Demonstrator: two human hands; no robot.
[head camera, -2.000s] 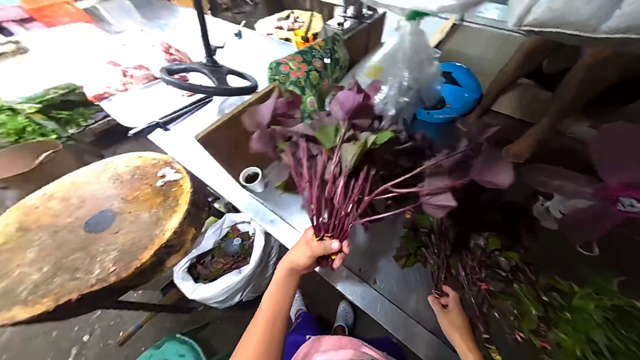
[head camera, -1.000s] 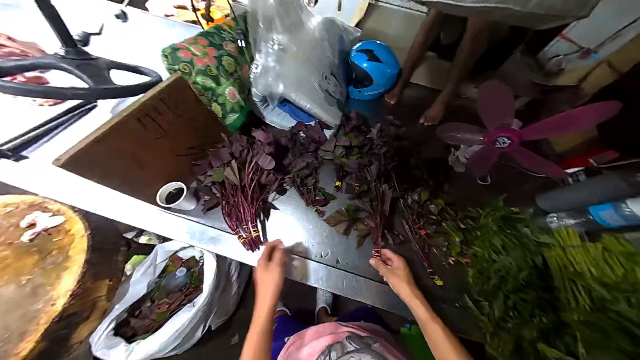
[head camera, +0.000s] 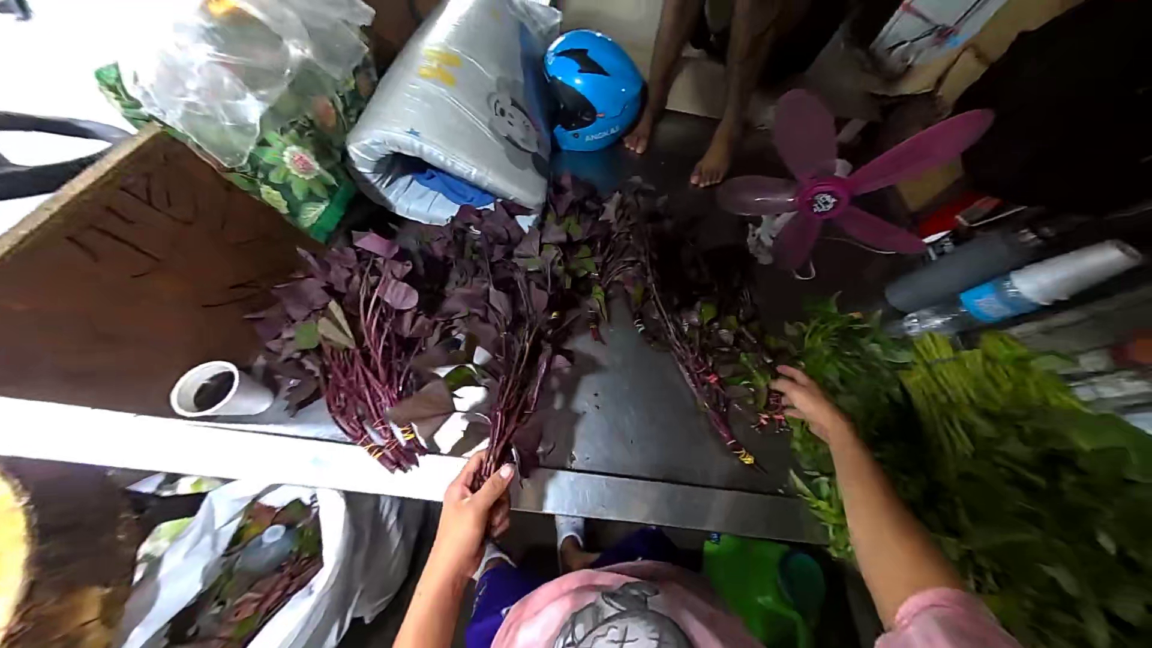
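Observation:
My left hand (head camera: 481, 504) is closed around the stems of a bunch of purple-leaved greens (head camera: 513, 378), just over the near edge of the metal table (head camera: 621, 414). To its left lie purple bunches (head camera: 369, 369) tied with yellow bands, their stems toward me. My right hand (head camera: 805, 400) has its fingers apart beside a small bunch with red ties (head camera: 765, 414); whether it touches that bunch I cannot tell. Between the hands lies another bunch with a yellow band (head camera: 720, 423) near its stem ends.
A white cup (head camera: 220, 391) stands by a wooden board (head camera: 135, 270). Behind are a rolled silver mat (head camera: 459, 108), a blue helmet (head camera: 594, 90), a person's bare feet (head camera: 711, 162) and a pink-bladed fan (head camera: 823, 198). Green leafy vegetables (head camera: 1017, 468) lie right; a white bag (head camera: 333, 558) of leaves hangs below.
My left hand, empty a second ago, now holds a purple bunch. My right hand has let go of the stems it held and moved right. The view has shifted right.

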